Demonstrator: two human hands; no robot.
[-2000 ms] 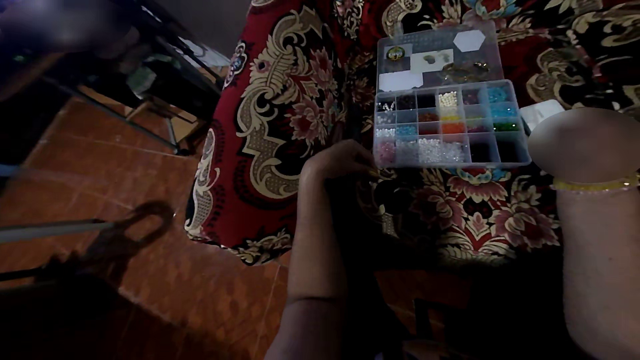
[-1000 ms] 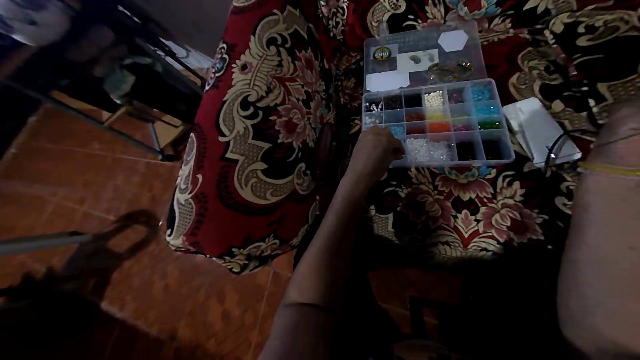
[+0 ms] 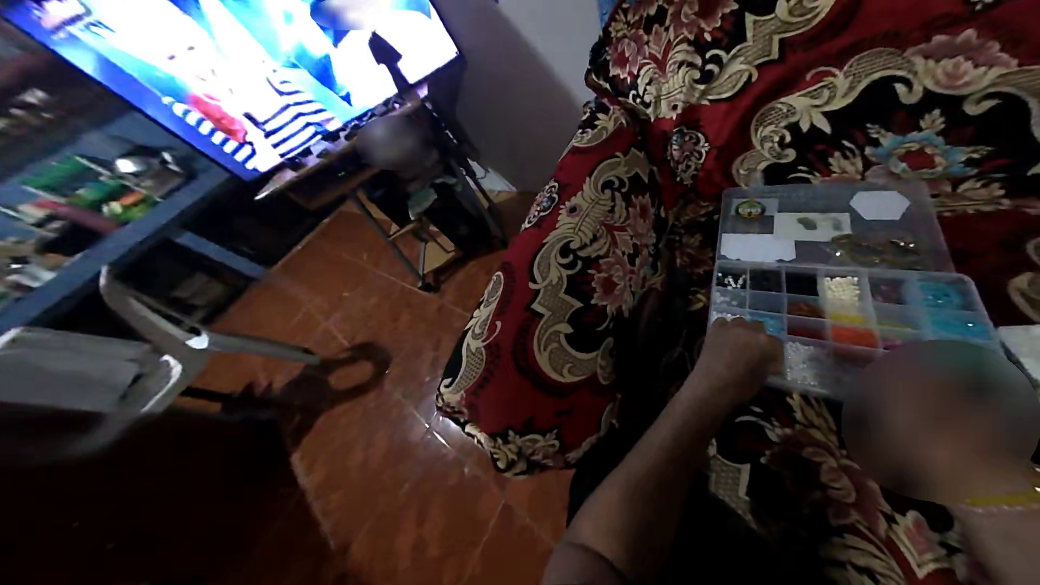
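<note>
A clear plastic bead organizer (image 3: 967, 305) lies with its lid (image 3: 816, 195) raised back on a red floral sofa cover. White, cream, orange, yellow and turquoise beads fill some of its compartments. My left hand (image 3: 738, 357) is over the box's front left compartments, fingers curled downward; whether it pinches anything is hidden. My right hand (image 3: 938, 422), a yellow bracelet at its wrist, is at the box's front right corner and is blurred, so its fingers and any hold do not show. Paper pieces and a beaded strand (image 3: 877, 250) rest in the lid.
Right of the box lies a white item (image 3: 1022, 345), partly hidden. A lit television (image 3: 276, 73) stands on a stand at the upper left. Below it are a white plastic chair (image 3: 154, 366) and a tiled floor (image 3: 374, 422). Shelves with assorted things line the far left.
The view has swung left, bringing in the television. My left hand has moved from beside the box two seconds ago to over its left compartments. My right hand is back in view by the box's right side.
</note>
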